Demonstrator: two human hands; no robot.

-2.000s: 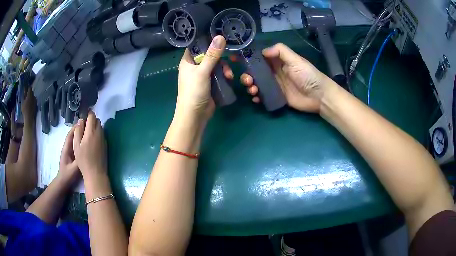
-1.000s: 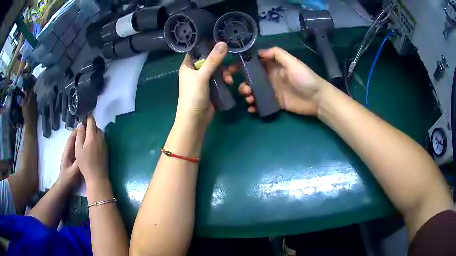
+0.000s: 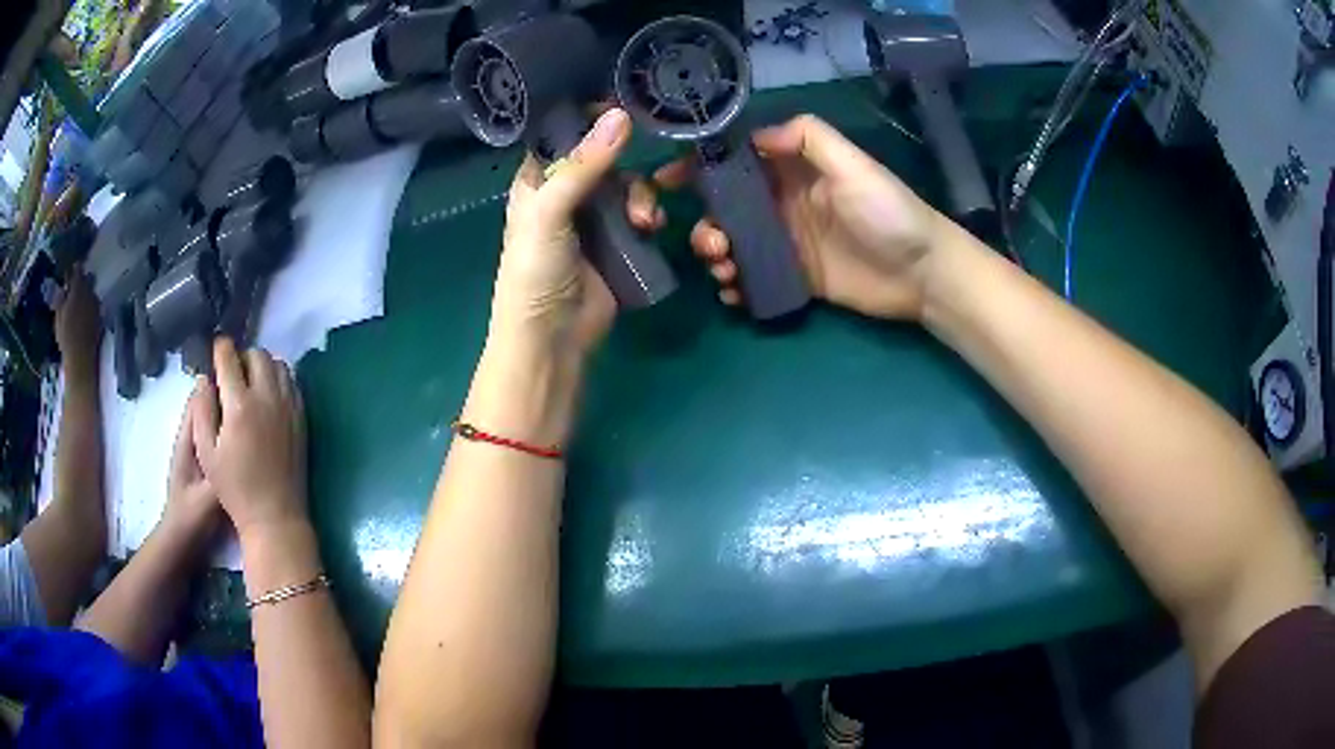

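Note:
My left hand (image 3: 564, 234) is closed around the handle of a dark-grey blower unit (image 3: 630, 261), its thumb on the upper handle. That unit's round spoked head is turned to the left. My right hand (image 3: 835, 220) holds a second blower unit (image 3: 758, 242) by its handle, fingertips curled round the near side. Its spoked round grille faces me. The two units are held side by side above the green mat (image 3: 820, 424), their heads close together. My palms and fingers hide parts of both handles.
Grey units (image 3: 417, 110) lie along the far left edge, one with a white band. A single unit (image 3: 952, 147) lies right of my hands, near a blue tube (image 3: 1086, 183). Small dark parts (image 3: 788, 24) lie beyond the mat. Another person's hands (image 3: 249, 439) hold a unit at left. A gauge (image 3: 1281, 403) is at right.
The left-hand unit has moved slightly left and its head has turned left, away from the right-hand one. The right-hand unit has risen a little. The neighbour's unit has turned.

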